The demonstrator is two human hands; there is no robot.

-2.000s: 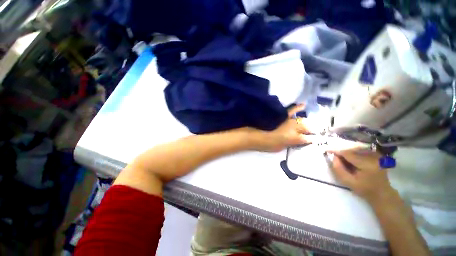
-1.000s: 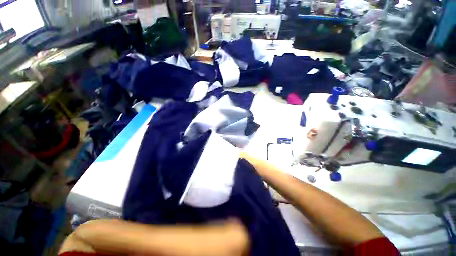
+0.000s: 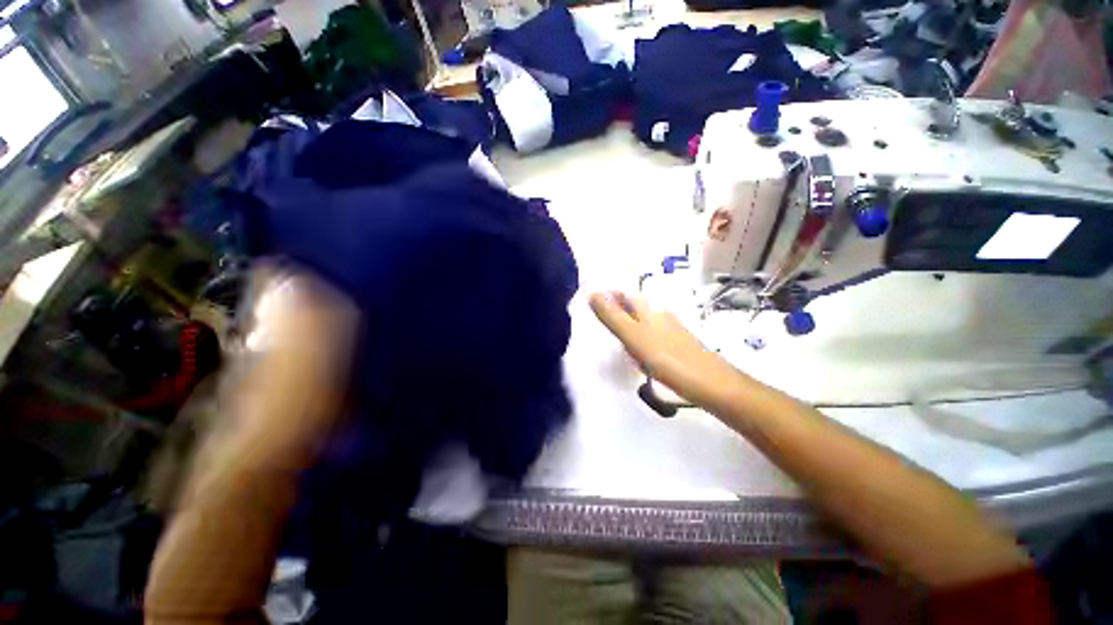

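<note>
The navy garment (image 3: 452, 293) is a blurred, bunched heap at the left of the machine table, hanging over its front edge. A pale patch shows near its lower edge. My left hand (image 3: 299, 305) is heavily blurred against the garment's left side; its fingers cannot be made out, so its hold is unclear. My right hand (image 3: 625, 320) is over the white table between the garment and the needle area, touching no cloth, with nothing visible in it. The white sewing machine (image 3: 757, 208) stands at the right, and no cloth shows under its presser foot.
More navy and white garment pieces (image 3: 555, 79) lie behind, with a dark navy piece (image 3: 708, 79) beside them. A ruler tape (image 3: 647, 523) runs along the table's front edge. The control panel (image 3: 976, 232) is lit. A cluttered floor area lies at the left.
The garment has been swung up and left into a bunched heap, covering its pale inner side. My left arm has moved left and up. My right hand has come away from the cloth.
</note>
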